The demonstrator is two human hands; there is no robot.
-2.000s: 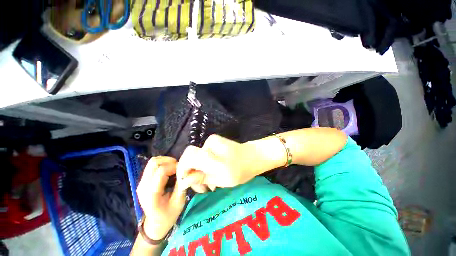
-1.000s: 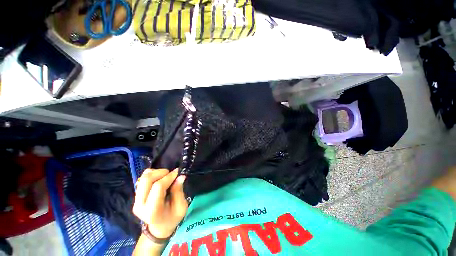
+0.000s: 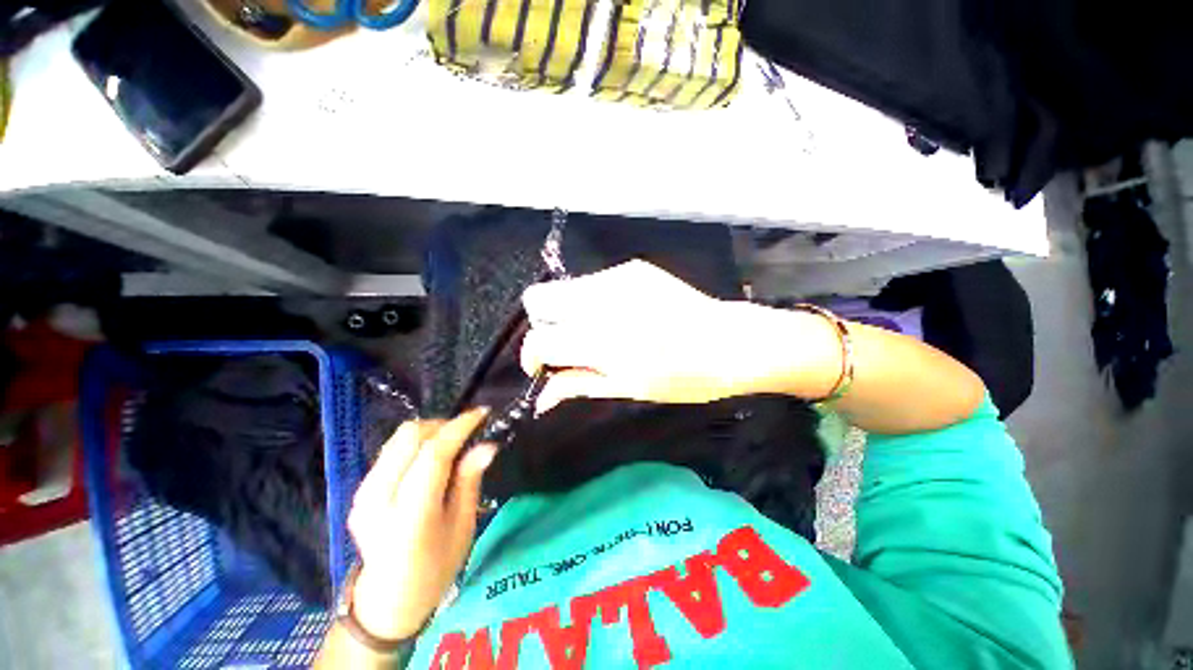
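Observation:
The black garment [image 3: 628,439] lies over my lap below the table edge. A beaded trim [image 3: 555,246] with silvery glints runs along its edge, up to the table's front edge. My left hand [image 3: 421,517] pinches the lower part of the garment edge between thumb and fingers. My right hand [image 3: 641,338] is bent over the upper part of the trim, with its fingertips on the garment edge. A short stretch of trim shows between the hands. I cannot make out a needle or thread.
On the white table [image 3: 380,131] lie a smartphone [image 3: 168,81], a yellow and black striped bundle [image 3: 589,46], blue scissor handles [image 3: 353,13] and a flat black garment [image 3: 916,66]. A blue basket [image 3: 216,641] with dark cloth stands at left. A black-covered seat [image 3: 981,327] is at right.
My right arm, swung far out to the right a second ago, is back at the garment edge, and that hand holds it above my left hand. The view has shifted slightly.

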